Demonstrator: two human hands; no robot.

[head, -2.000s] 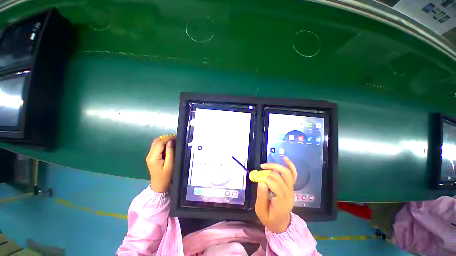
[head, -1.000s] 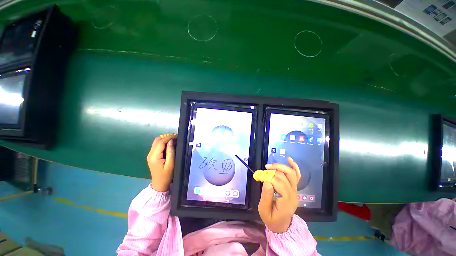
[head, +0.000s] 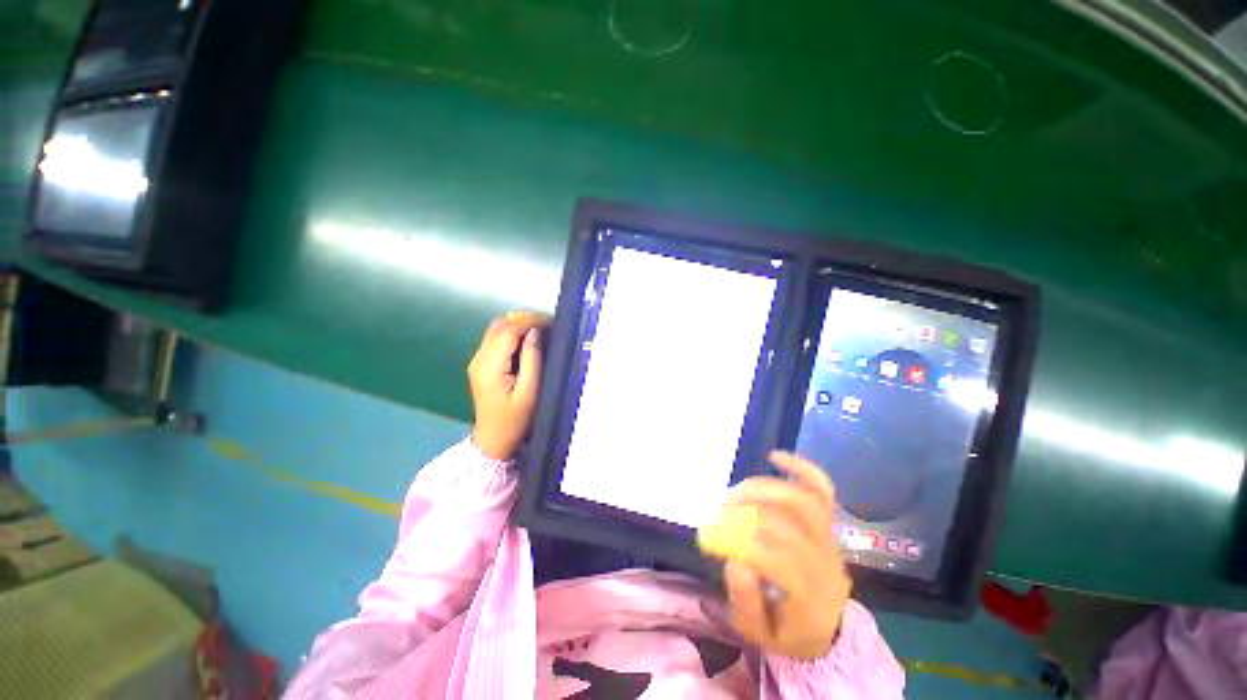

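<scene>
A black tray [head: 796, 308] holds two tablets side by side on the green workbench. The left tablet [head: 670, 383] shows a plain bright white screen. The right tablet [head: 896, 431] shows a home screen with small app icons. My left hand [head: 507, 387] is at the tray's left edge, fingers curled against it, with a yellow finger cot. My right hand [head: 785, 554] is blurred over the tray's lower middle, fingers pinched, with yellow at the fingertips. No stylus can be made out in it now.
A black tray block with tablets [head: 205, 151] stands at the upper left of the green workbench [head: 410, 164]. A dark tray edge shows at the far right. A pink sleeve [head: 1176, 656] and a red item [head: 1019, 606] are at the lower right. Ribbed yellowish material [head: 96, 629] lies at the lower left.
The left tablet went from wallpaper with handwritten strokes to plain white. The view has shifted and tilted, so the tray appears further right. The stylus seen earlier in my right hand no longer shows.
</scene>
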